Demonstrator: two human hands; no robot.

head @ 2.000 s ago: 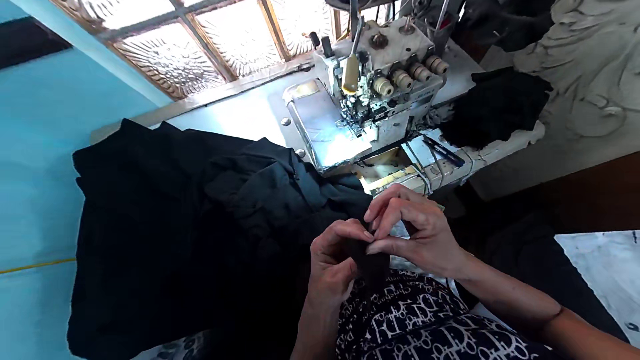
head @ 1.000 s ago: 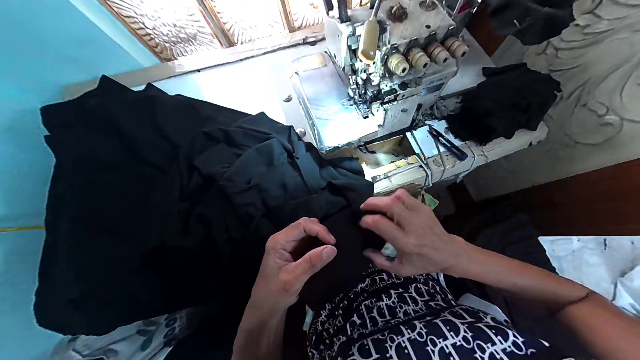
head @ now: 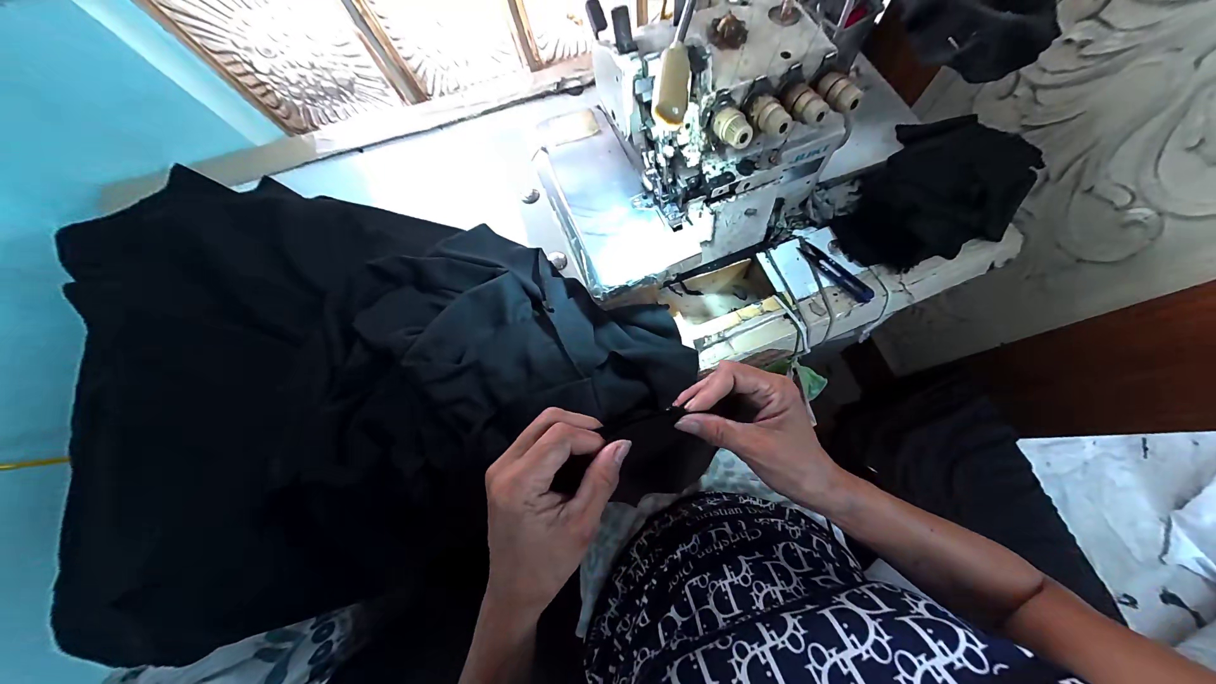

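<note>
Black fabric [head: 285, 408] spreads over the left of the table and hangs toward my lap. Above my lap, my left hand [head: 556, 475] pinches one end of a folded black fabric edge [head: 646, 432] between thumb and fingers. My right hand [head: 750, 423] pinches the same edge a little farther right, and a short stretch of it runs between the two hands. Beyond them stands an overlock sewing machine [head: 741, 104] with its lit metal work plate [head: 608, 214]. The fabric lies just left of that plate.
Dark-handled thread snips or tweezers [head: 836, 271] lie at the machine table's front edge, beside an open recess [head: 722, 290]. A bunched black cloth [head: 940, 190] rests to their right. Behind the table is a patterned window [head: 275, 57]. White cloth [head: 1130, 513] lies at the lower right.
My left hand, open and apart from the edge one second ago, now pinches the fabric. My hands are closer together than they were then. The view has shifted somewhat.
</note>
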